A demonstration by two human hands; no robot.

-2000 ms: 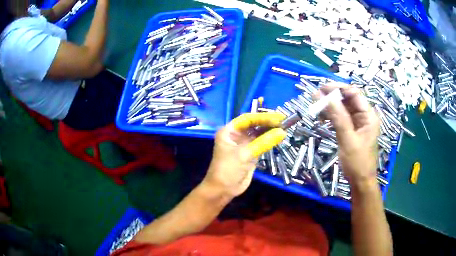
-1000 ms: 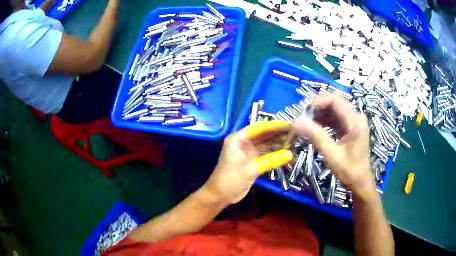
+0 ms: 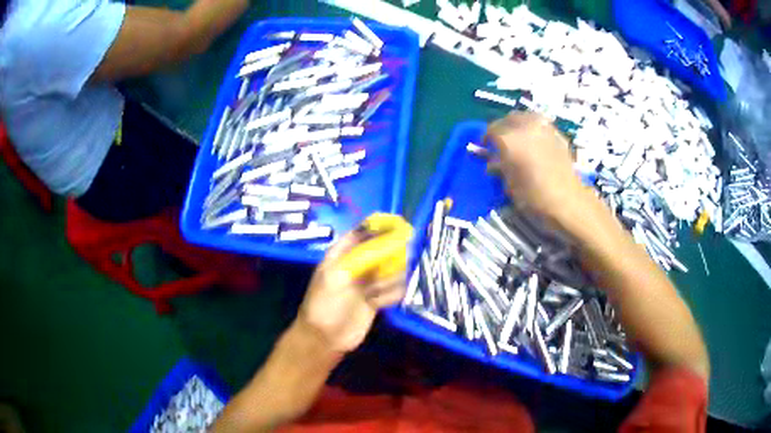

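Observation:
My left hand [image 3: 355, 283], with yellow finger cots, is curled just left of the near blue tray [image 3: 507, 359]. A small dark spot shows at its fingertips; blur hides whether it holds anything. My right hand [image 3: 528, 161] is over the far left part of the near tray, fingers bent down. Its fingertips are at the end of a slim metal tube [image 3: 476, 149]; whether they grip it I cannot tell. Shiny metal tubes [image 3: 516, 309] are heaped in the near tray, partly hidden by my right forearm.
The left blue tray [image 3: 193, 203] holds more tubes. White pieces [image 3: 626, 93] are piled at upper right, with a far blue tray [image 3: 630, 21] and a clear bag [image 3: 748, 76] beyond. A person [image 3: 63, 93] sits at left by a red stool [image 3: 152, 262]. A floor bin [image 3: 182, 372] is lower left.
My hands have parted. My left hand has moved left and its fingers have closed together. My right hand has moved up and left to the tray's far side. The view has shifted slightly.

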